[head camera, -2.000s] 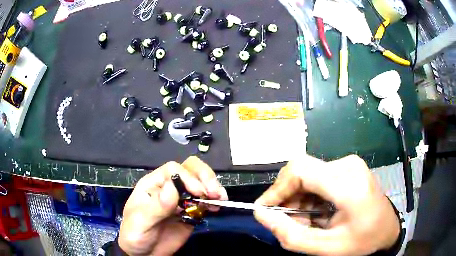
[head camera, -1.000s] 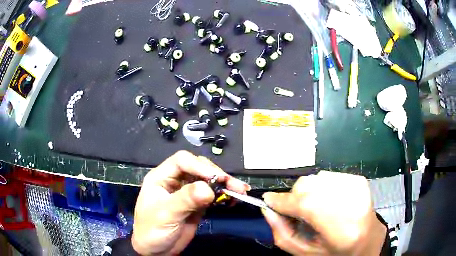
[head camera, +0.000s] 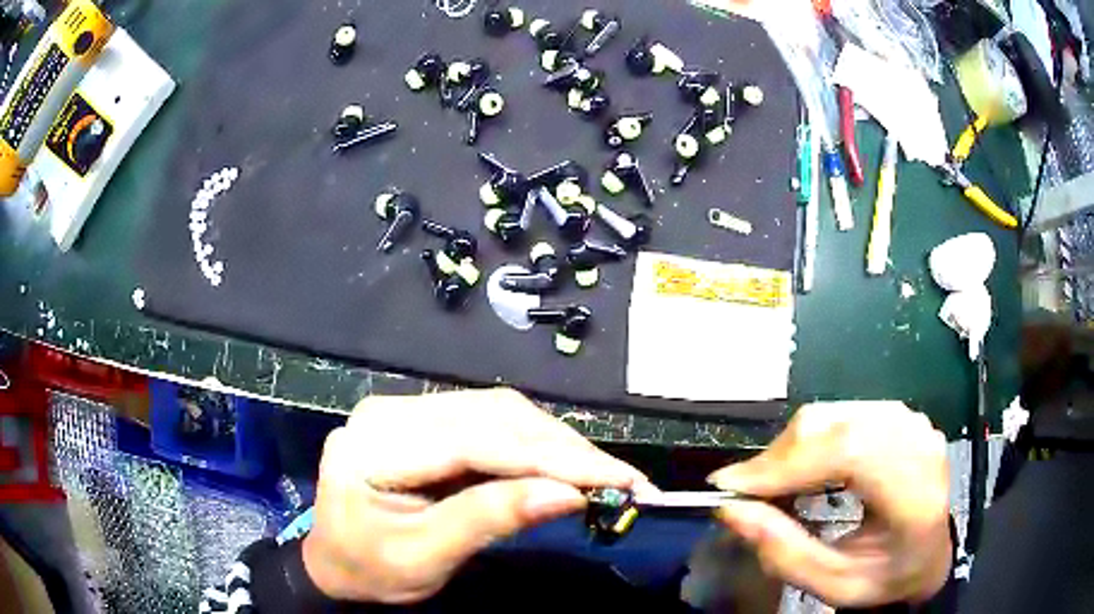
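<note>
My left hand (head camera: 444, 492) pinches a small black earbud part (head camera: 609, 513) between thumb and forefinger, in front of the bench edge. A greenish spot and a yellow piece show on it. My right hand (head camera: 846, 498) holds thin silver tweezers (head camera: 684, 498) level, their tips at the part; whether they grip anything is too small to tell. Many black earbuds (head camera: 572, 326) with pale green-yellow ends lie scattered on the black mat (head camera: 300, 288). A cream sheet with an orange-yellow band (head camera: 708, 348) lies at the mat's lower right.
Small white parts (head camera: 204, 228) form a curved row on the mat's left. A white and yellow device (head camera: 108, 132) stands far left. Slim-handled tools (head camera: 882, 216), yellow-handled pliers (head camera: 990, 204) and a white-headed tool (head camera: 963, 264) lie right. Red and blue crates (head camera: 198, 420) sit below the bench edge.
Both hands have moved right in the picture. The left fingers now lie flatter around the part, and the tweezers are nearly level. The bench view has shifted right and slightly turned.
</note>
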